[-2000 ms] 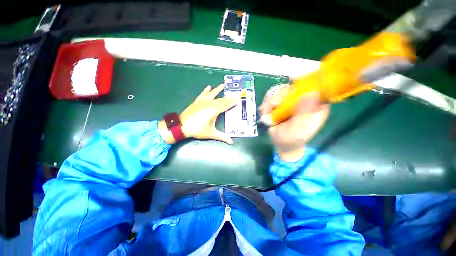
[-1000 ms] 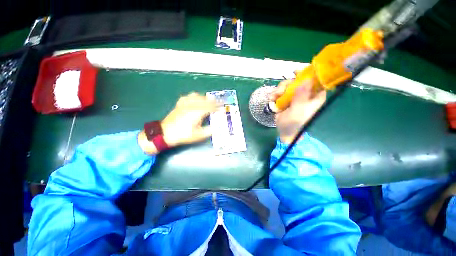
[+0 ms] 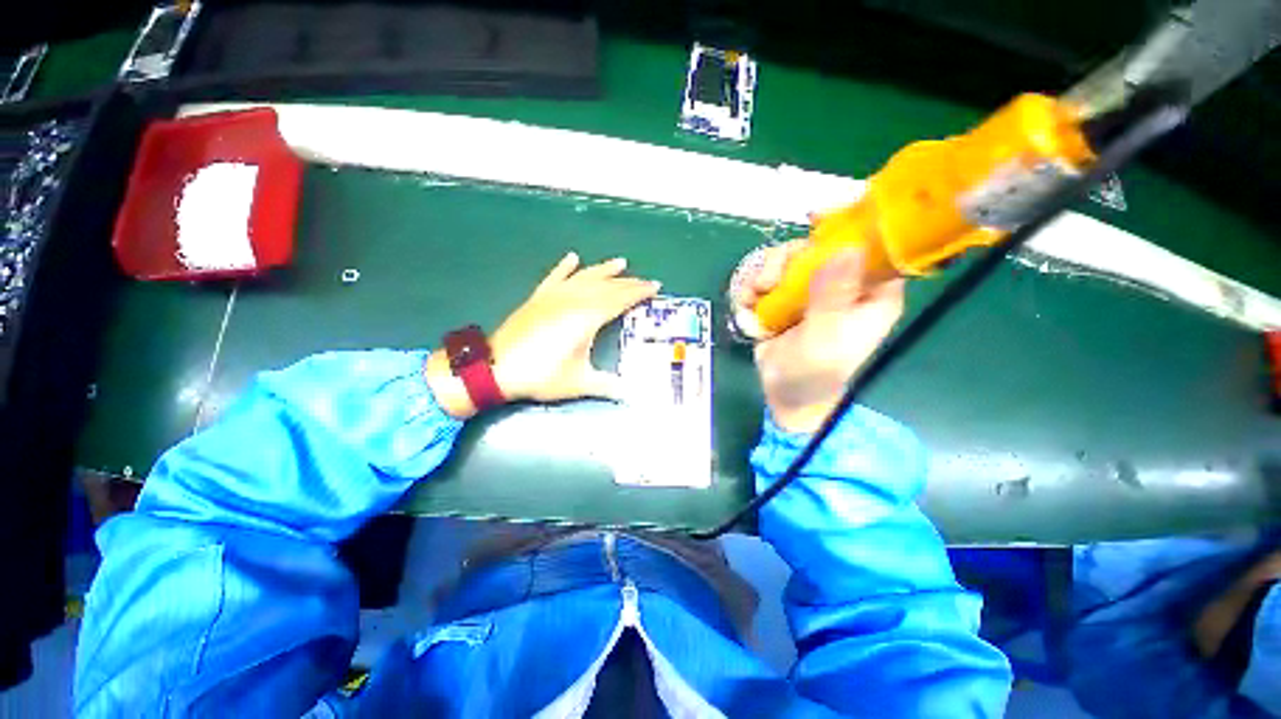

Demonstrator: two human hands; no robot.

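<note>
A phone assembly (image 3: 666, 407), flat and silvery white with its circuit board at the far end, lies on the green bench top in front of me. My left hand (image 3: 569, 334) is at its left side, fingers spread, the fingertips at its upper left edge. My right hand (image 3: 829, 330) grips the yellow-orange electric screwdriver (image 3: 941, 197), tilted with its tip down and left. The tip is over the round grey screw dish (image 3: 749, 288), which is mostly hidden by the hand and tool. Screws are too small to see.
A red bin (image 3: 148, 211) with a white heap stands at left, beside a black tray (image 3: 84, 281) of glittering parts. A white rail (image 3: 562, 166) borders the conveyor, which carries another phone (image 3: 718, 93) and a dark flat carrier (image 3: 379, 49). Black cord crosses my right forearm. Another person's sleeve (image 3: 1166, 590) shows lower right.
The phone assembly lies closer to my body. My left hand has spread its fingers at its upper left. The screwdriver has moved from beside the phone to the dish and stays in my right hand.
</note>
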